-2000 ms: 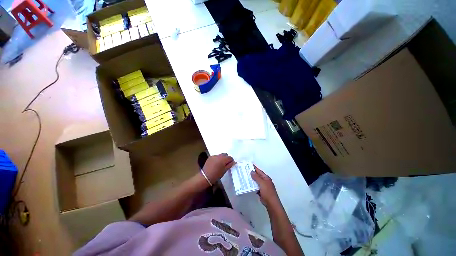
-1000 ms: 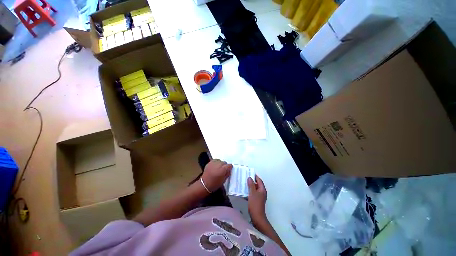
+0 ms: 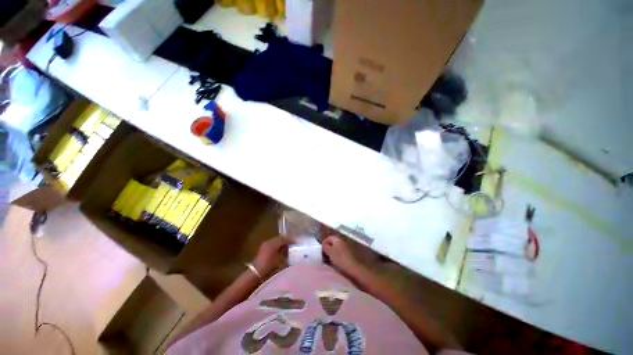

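A small white box [image 3: 304,254] is held close to the wearer's chest, at the bench's front edge. My left hand [image 3: 271,255], with a pale band on the wrist, grips its left end. My right hand [image 3: 338,249] grips its right end. Clear film [image 3: 298,223] shows just beyond the box, between the hands. The fingertips are blurred and partly hidden.
Cartons with yellow boxes [image 3: 163,208] stand at left, an open carton [image 3: 149,315] below them. On the bench [image 3: 277,163] are a tape roll [image 3: 208,125], navy cloth [image 3: 284,73], a brown carton [image 3: 395,55], clear plastic [image 3: 427,149] and red-handled scissors [image 3: 532,243].
The view has turned to the right, bringing the scissors into sight. The box is now nearer the chest, off the bench top, with clear film visible beyond it. Both hands still hold it.
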